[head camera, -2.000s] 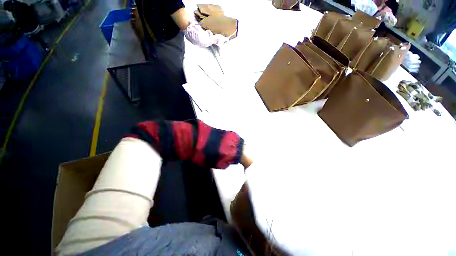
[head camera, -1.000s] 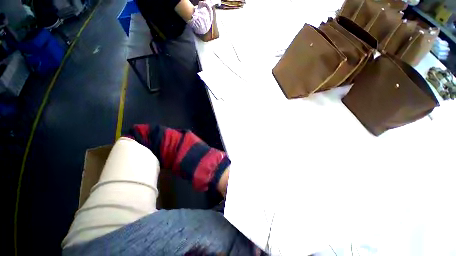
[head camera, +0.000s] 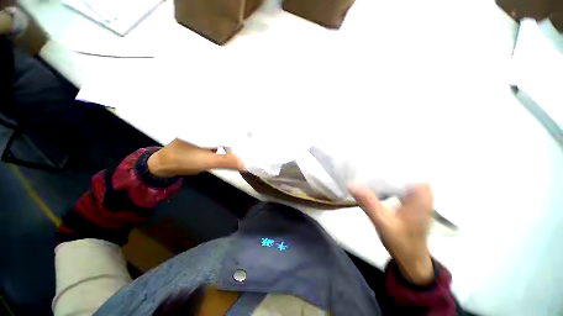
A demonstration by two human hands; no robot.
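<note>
A brown bag (head camera: 296,196) lies at the table's near edge in front of me, its curved rim towards my body. Crumpled whitish tissue paper (head camera: 318,170) shows in and above its mouth; the bag's far side is hidden or lost in glare. My left hand (head camera: 194,159) holds the left end of the rim between thumb and fingers. My right hand (head camera: 401,222) is at the bag's right end, blurred, its thumb by the rim and its fingers raised; its grip is unclear.
Brown bags (head camera: 216,18) stand at the far side of the white table (head camera: 395,92). White sheets (head camera: 117,12) lie at the upper left. A narrow grey strip (head camera: 540,114) lies at the right. Another person's arm (head camera: 15,24) shows at the left edge. A carton (head camera: 148,248) is below the table.
My left hand has come up from the table edge, and my right hand has come into view. A bag with tissue paper is now before me. The view has swung, putting the standing bags at the top.
</note>
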